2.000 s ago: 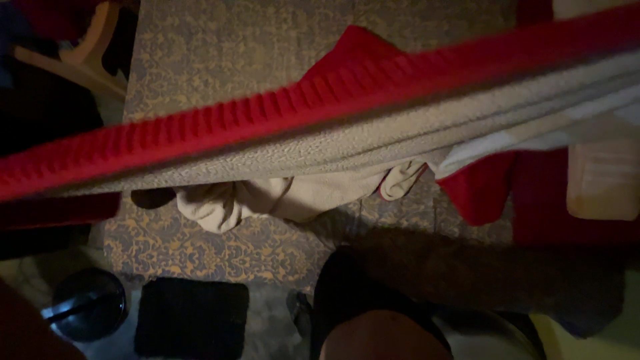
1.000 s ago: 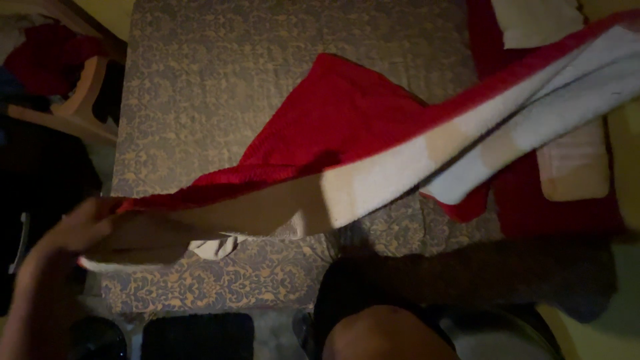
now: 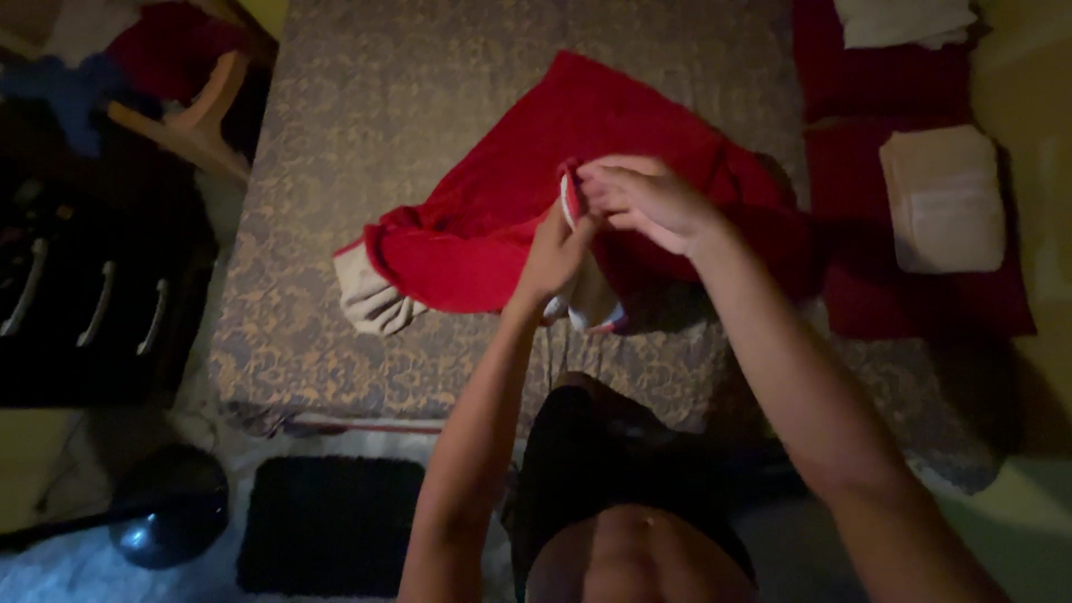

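A red blanket (image 3: 620, 126) with a pale underside lies partly bunched on a bed with a patterned cover (image 3: 352, 167). My left hand (image 3: 559, 251) grips a raised edge of the blanket near its middle. Beside it my right hand (image 3: 641, 197) touches the same edge, its fingers slightly bent; whether they hold the cloth is hard to tell. Under my hands a pale, partly blue fold hangs down. A crumpled cream part (image 3: 368, 293) shows at the blanket's left end.
Red pillows or cushions (image 3: 871, 301) lie along the right side, with a folded cream cloth (image 3: 946, 201) on one. At left are a wooden chair (image 3: 209, 109) with clothes and a dark cabinet with handles (image 3: 105, 301). A black mat (image 3: 331, 528) lies on the floor.
The blanket was stretched across the view; now it lies lower and bunched on the bed. My left hand has moved from the far left to the middle, and my right hand has come into view.
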